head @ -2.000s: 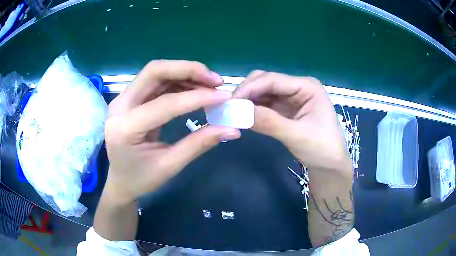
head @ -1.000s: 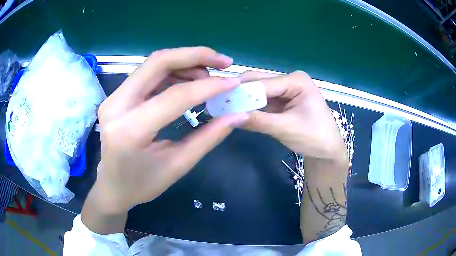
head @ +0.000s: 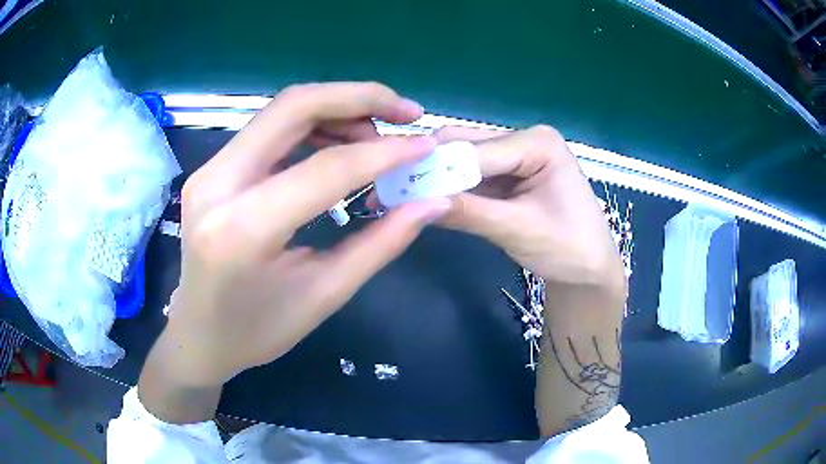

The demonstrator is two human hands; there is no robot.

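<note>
A white rounded oblong plastic housing (head: 429,175) is held up in front of me, with small dark marks on its face. My left hand (head: 272,217) pinches its left part between thumb and fingers. My right hand (head: 543,204) grips its right end with thumb and index finger. A small white piece with a thin stick-like lead (head: 340,215) lies on the dark bench behind my left hand, partly hidden by it. A pile of thin white lead assemblies (head: 533,313) lies at the right, partly hidden by my right hand and forearm.
A bulky clear bag of white parts (head: 86,213) sits in a blue bin (head: 132,294) at the left. Tiny shiny parts (head: 386,371) lie near the front. A clear plastic box (head: 697,276) and a smaller whitish box (head: 774,317) stand at the right. A green conveyor (head: 507,63) runs behind a pale rail.
The housing has been turned, so its broad face with dark marks shows. Both hands stay on it. The bench objects have shifted slightly in view as the camera moved.
</note>
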